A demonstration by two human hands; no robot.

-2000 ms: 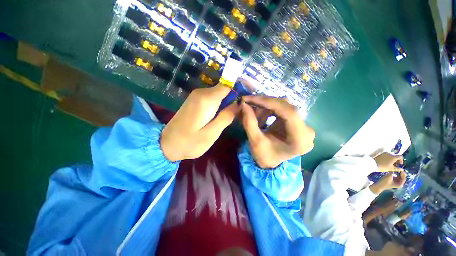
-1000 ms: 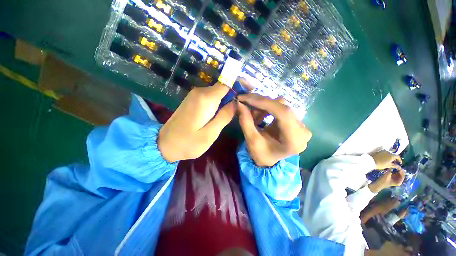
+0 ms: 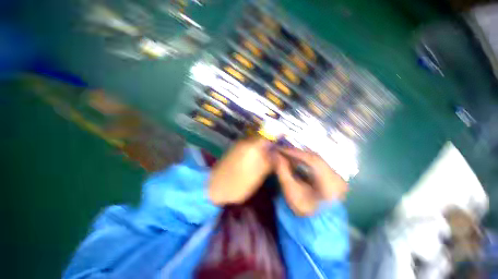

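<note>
The frame is strongly blurred. My left hand (image 3: 240, 171) and my right hand (image 3: 308, 182) meet at the fingertips just below the tray. A small device unit with a white-and-yellow tab (image 3: 270, 131) sticks up from between my left fingertips. My right fingertips touch the unit's lower part; whether they grip a separate piece is hidden. The clear shiny blister tray (image 3: 374, 101) lies beyond my hands, with rows of black-and-orange parts in its pockets.
Blurred pale, shiny items (image 3: 155, 48) lie on the green bench at the upper left. Small blue-and-silver units (image 3: 465, 116) lie at the right. A white sheet (image 3: 445, 180) and a neighbour's blurred white sleeve are at the lower right. A brown piece is at the left.
The view has swung and blurred, so the tray and hands appear lower and further right. Pale items now show at the upper left. My hands remain together at the unit.
</note>
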